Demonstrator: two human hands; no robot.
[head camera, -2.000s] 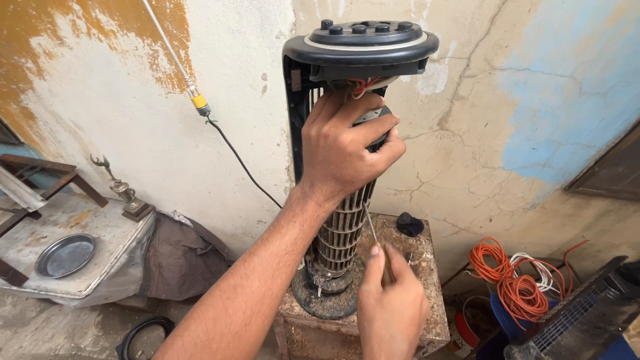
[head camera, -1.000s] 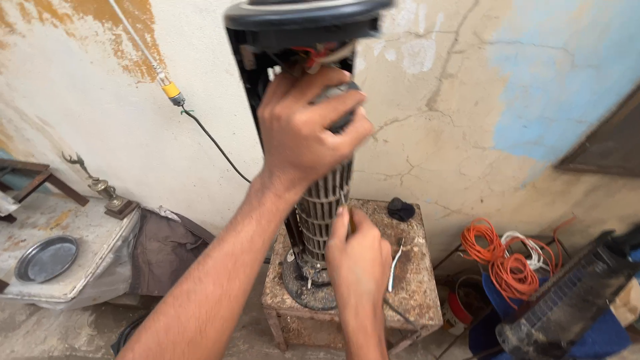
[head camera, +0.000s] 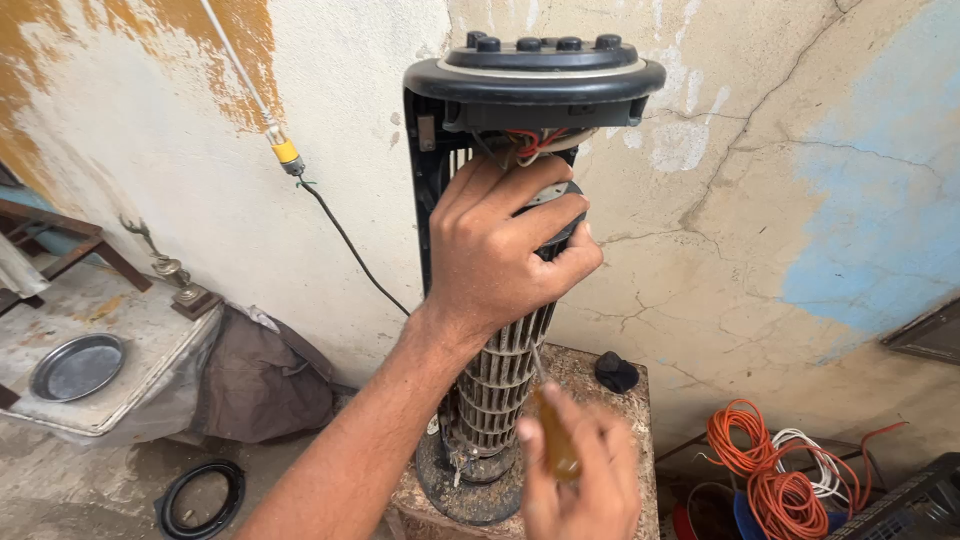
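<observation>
A tower fan with its front housing off stands upright on a worn wooden stool (head camera: 637, 427); its black top cap (head camera: 536, 79) bears several knobs, and red and white wires hang below it. My left hand (head camera: 502, 240) grips the round black part (head camera: 566, 214) at the upper end of the dusty, slatted cylindrical blower wheel (head camera: 499, 390). In my right hand (head camera: 585, 465), which is blurred, is a screwdriver with an amber handle (head camera: 559, 442); its shaft points up at the wheel's right side. Whether its tip touches anything cannot be told.
Behind the fan is a cracked wall (head camera: 675, 262). A black cloth-like lump (head camera: 616, 373) lies on the stool. At right are orange cable coils (head camera: 739, 435) and a black slatted housing (head camera: 919, 487). At left, a table holds a metal dish (head camera: 77, 367) and a trophy (head camera: 176, 277); a black ring (head camera: 201, 499) lies on the floor.
My right hand has moved with the screwdriver, now lower and off to the wheel's right compared with one second ago. My left hand keeps its hold at the top. The view has shifted.
</observation>
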